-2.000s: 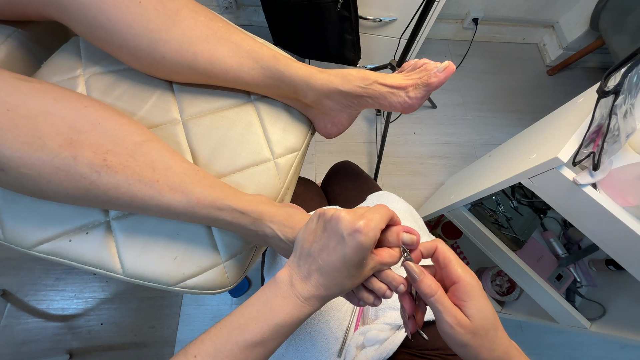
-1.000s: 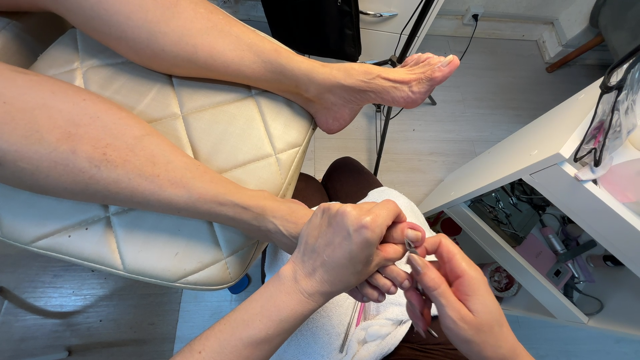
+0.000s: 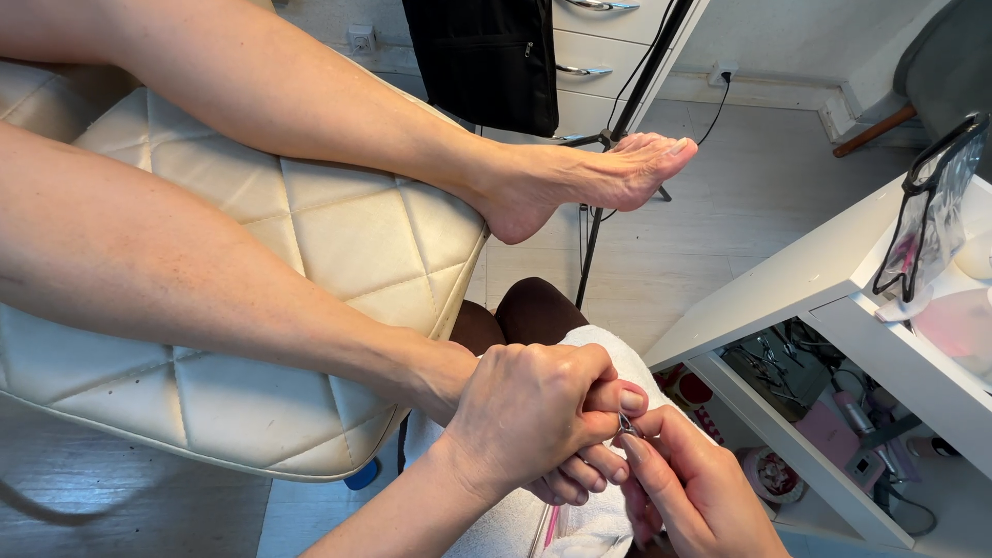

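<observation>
A person's near foot (image 3: 434, 376) rests over a white towel (image 3: 496, 535) on my lap. My left hand (image 3: 535, 411) is wrapped over the forefoot, its fingers at the big toe (image 3: 624, 399). In my right hand (image 3: 682, 480) are small metal nippers (image 3: 625, 425), their tip close beside the big toe; most of the tool is hidden by my fingers. The smaller toes (image 3: 585, 469) show below my left hand. The other bare foot (image 3: 589, 174) extends past the edge of the cream quilted seat (image 3: 349, 232). Thin tools (image 3: 547, 531), one pink, lie on the towel.
At the right stands a white shelf unit (image 3: 783, 271) holding metal tools, a pink device (image 3: 833, 442) and a round container (image 3: 775, 474). Black-framed glasses (image 3: 914, 209) sit on its top. Beyond the feet are a black stand (image 3: 593, 256), a black bag (image 3: 484, 66) and white drawers (image 3: 593, 46).
My right hand and the nippers have shifted slightly around the big toe. My left hand keeps its hold on the foot.
</observation>
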